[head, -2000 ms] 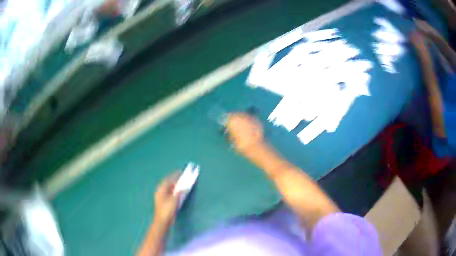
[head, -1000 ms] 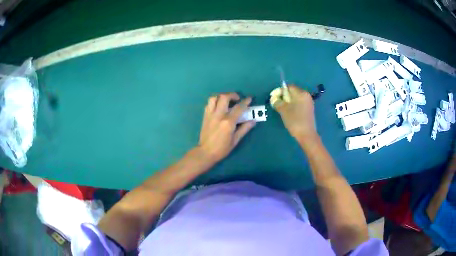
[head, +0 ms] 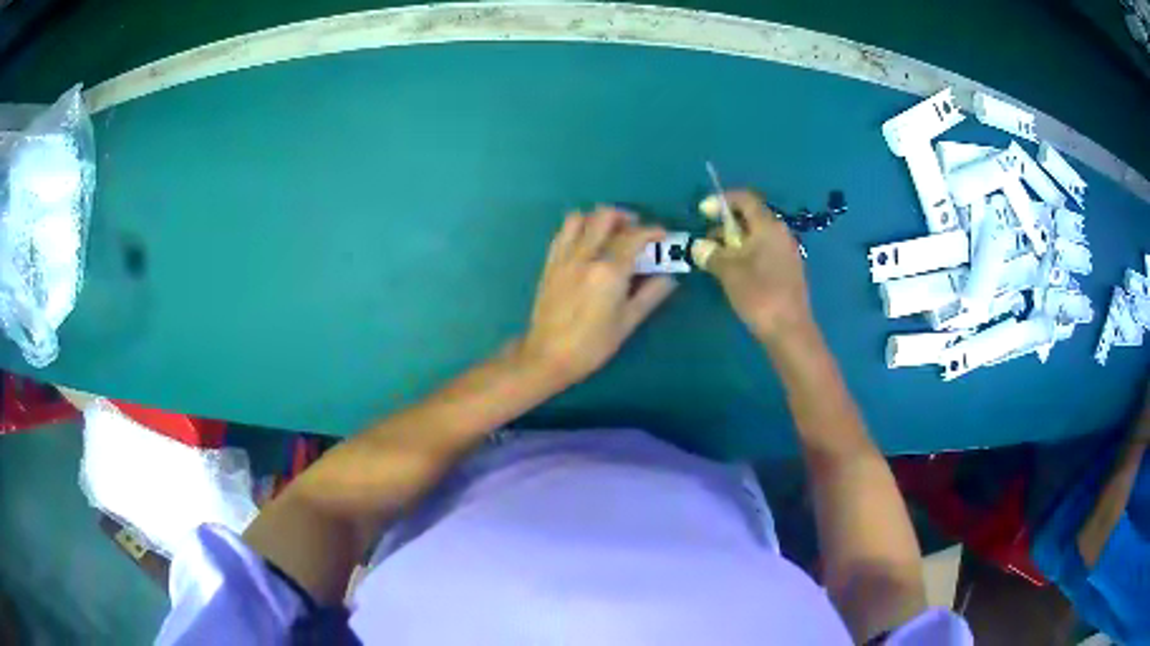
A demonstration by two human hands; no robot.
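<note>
My left hand (head: 586,297) is shut on a white plastic housing (head: 663,254), whose end with dark openings sticks out to the right past the fingers. My right hand (head: 759,259) is at that end and holds a pointed hand tool (head: 723,206) with a thin tip pointing up and away and a pale yellow grip. A dark part shows between the housing's end and the right fingertips; its shape is too small to tell. Small black parts (head: 816,218) lie loose just right of the right hand.
A pile of white housings (head: 990,252) lies at right, with smaller white pieces (head: 1122,316) at the far right. A clear plastic bag (head: 46,234) with white contents is at far left. A pale rail (head: 530,22) runs along the far side. A person's blue sleeve (head: 1091,536) shows at lower right.
The view has swung back over the bench and steadied. Both hands have come together, and the right fingertips now meet the housing's open end. More small black parts show.
</note>
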